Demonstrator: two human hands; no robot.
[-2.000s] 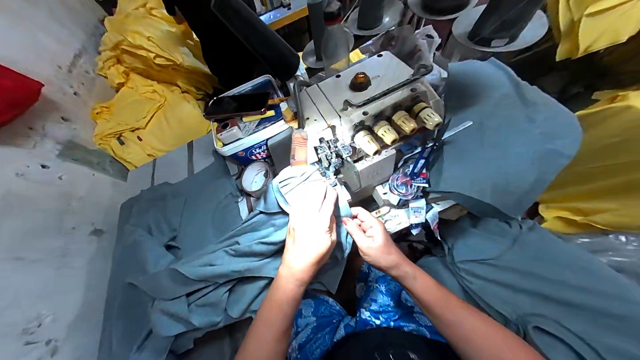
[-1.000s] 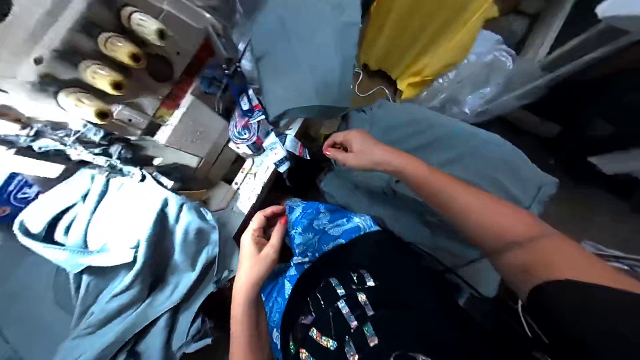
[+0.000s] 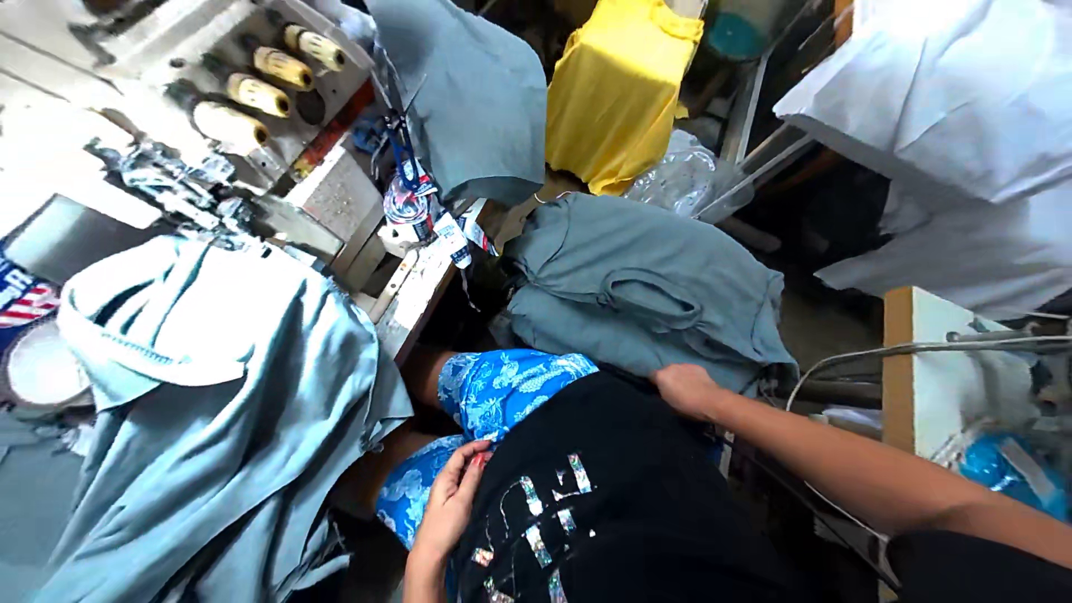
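My left hand (image 3: 452,498) rests by my lap, its fingertips at the edge of the black shirt (image 3: 620,502) and the blue patterned shorts (image 3: 511,389); whether it pinches cloth I cannot tell. My right hand (image 3: 688,392) lies with curled fingers at the shirt's side, against a grey garment (image 3: 636,285) heaped to the right; its fingertips are hidden. A light grey-blue garment (image 3: 243,385) hangs over the table at the left, its banded opening just below the needle area of an overlock sewing machine (image 3: 176,180).
Printed label tapes (image 3: 410,205) sit at the machine's right. Beyond are a grey fabric piece (image 3: 477,100), a yellow garment (image 3: 620,84) and a clear plastic bag (image 3: 682,176). White cloth (image 3: 946,109) hangs at upper right. A board (image 3: 900,368) and a cable (image 3: 921,345) stand at right.
Both hands were at the cloth by the needle area two seconds ago; they have come away to my lap and side. The right hand has since moved down to the shirt's side. The view has swung right.
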